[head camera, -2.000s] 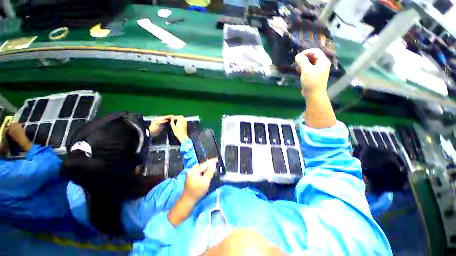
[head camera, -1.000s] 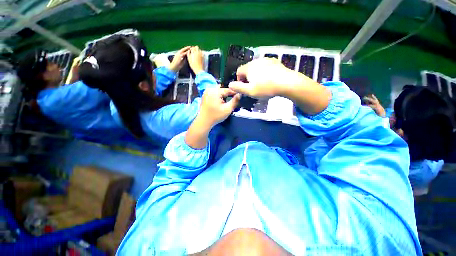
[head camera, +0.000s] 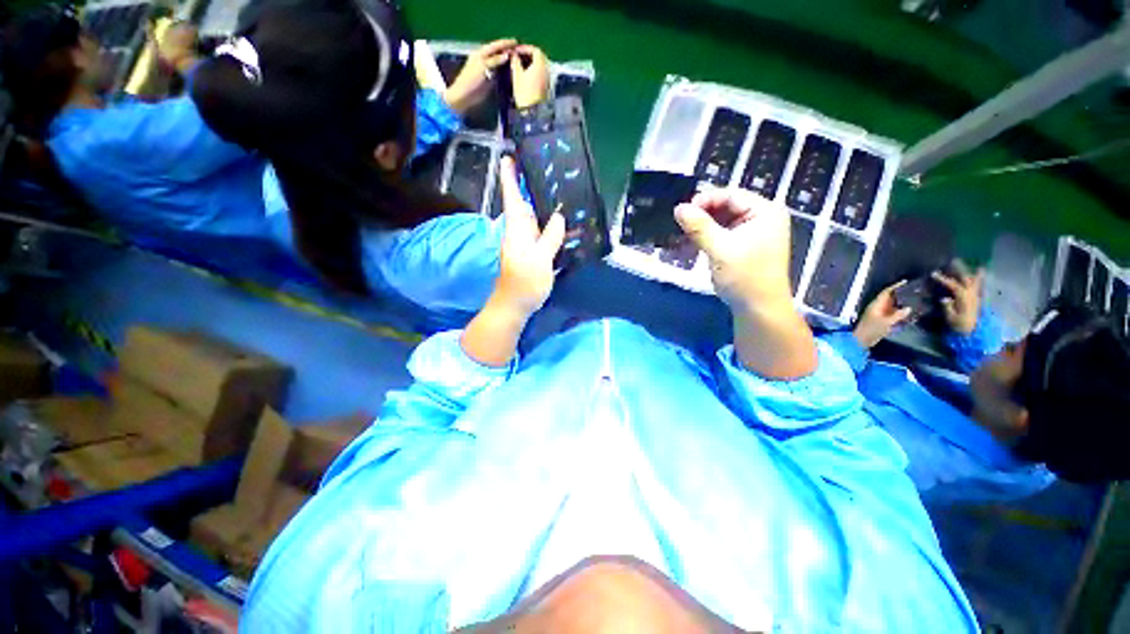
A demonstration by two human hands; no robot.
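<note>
My left hand [head camera: 530, 258] holds a black phone housing [head camera: 558, 167] by its lower left side. The housing is tilted, with small pale and bluish specks on its face. My right hand [head camera: 750, 242] is above the lower row of a white tray [head camera: 632, 263], thumb and forefinger close together. Whether a small piece is between these fingertips cannot be told. Black housings [head camera: 818, 173] fill several pockets, and the upper left pocket [head camera: 678, 130] is empty. A dark area beside my right fingertips is blurred, and my hand hides part of the lower row.
On the left, a person in a blue smock [head camera: 434, 266] works over another tray [head camera: 471, 173]. On the right, a person's hands [head camera: 960, 297] hold a dark housing. A grey metal post [head camera: 1016, 105] slants beyond the tray. Cardboard boxes [head camera: 205, 384] are at lower left.
My hands were together at the housing one second ago. My right hand has moved right, over the tray, while my left still holds the housing. The view has tilted and turned.
</note>
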